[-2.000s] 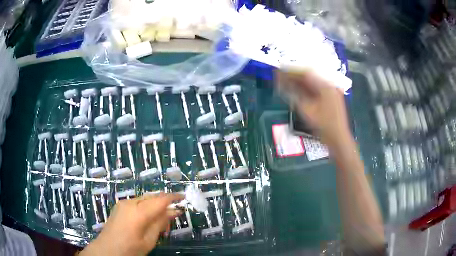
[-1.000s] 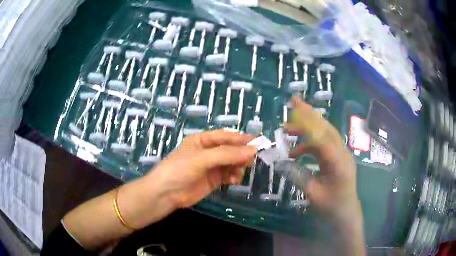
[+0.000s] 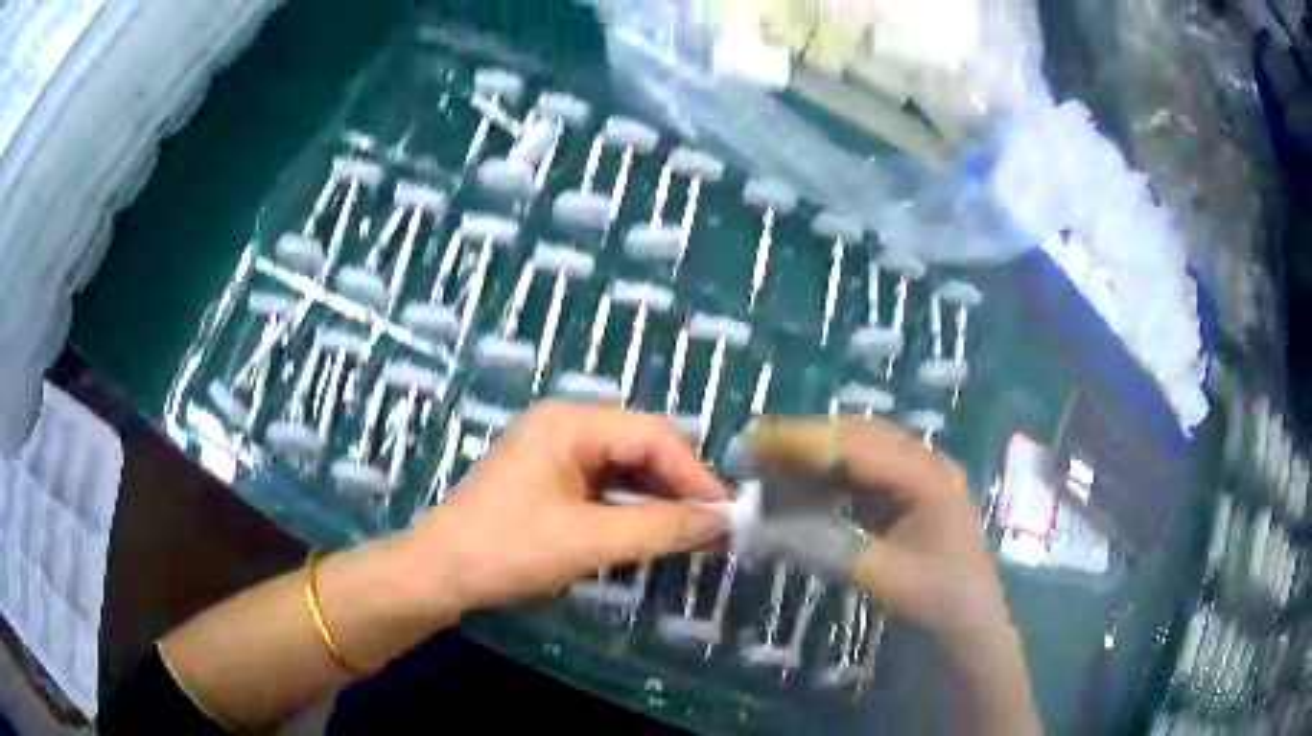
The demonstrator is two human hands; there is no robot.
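Note:
My left hand (image 3: 568, 503), bare with a gold bangle at the wrist, pinches a small white part (image 3: 744, 515) between thumb and fingers. My right hand (image 3: 878, 503) is at the same part from the right, with a yellow finger cot on the index finger and a grey wrap on another finger; it is blurred. The fingers hide much of the part. Both hands are above the clear tray (image 3: 216, 431), which holds rows of T-shaped parts (image 3: 558, 262) with whitish heads and thin stems.
A clear bag (image 3: 676, 86) of cream blocks (image 3: 751, 58) lies behind the tray. White parts heap in a blue bin (image 3: 993, 180). A dark phone (image 3: 1122, 453) and a red-bordered card (image 3: 1026, 489) are at right. White trays stand left (image 3: 87, 158) and below (image 3: 58, 532); filled trays (image 3: 1252, 575) are far right.
My right hand has come from the blue bin to meet my left hand over the tray, and both now grip the part. The view has turned.

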